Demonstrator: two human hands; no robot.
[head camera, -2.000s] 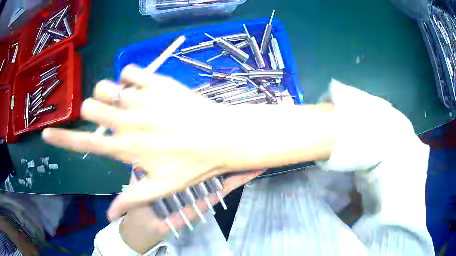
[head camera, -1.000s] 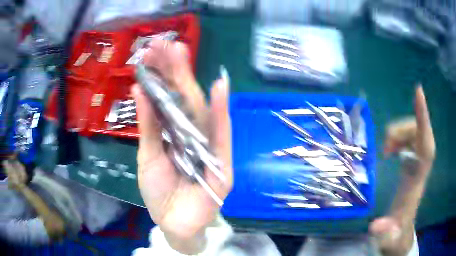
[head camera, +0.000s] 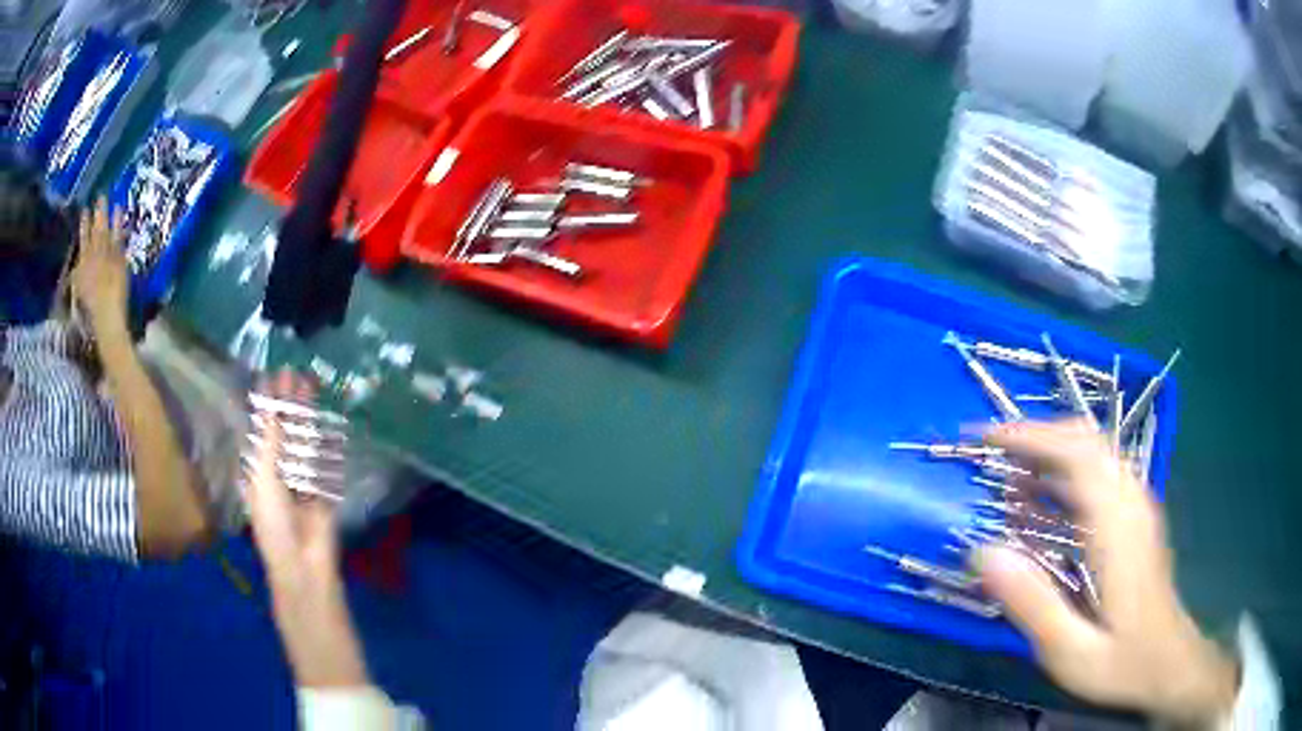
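Observation:
My left hand (head camera: 296, 486) is at the lower left, beyond the bench edge, palm up. It holds several silver motors (head camera: 303, 446) side by side across the fingers. My right hand (head camera: 1121, 571) is over the right part of the blue tray (head camera: 811, 407), thumb and fingers apart, with nothing seen held. Loose motors with thin pins or leads (head camera: 985, 374) lie in the tray, pointing different ways. The hand hides some of them. Both hands are slightly blurred.
Red bins (head camera: 660, 293) with short metal cylinders (head camera: 528, 217) stand at upper centre. A clear box (head camera: 1125, 269) of motors is behind the tray. A black arm (head camera: 331, 200) hangs at left. White scraps (head camera: 464, 389) lie nearby. A coworker in striped top (head camera: 64, 457) is at far left.
The view has shifted. My left hand has moved far left with the motors. My right hand has come over the tray; the pale stick seen in it two seconds ago no longer shows.

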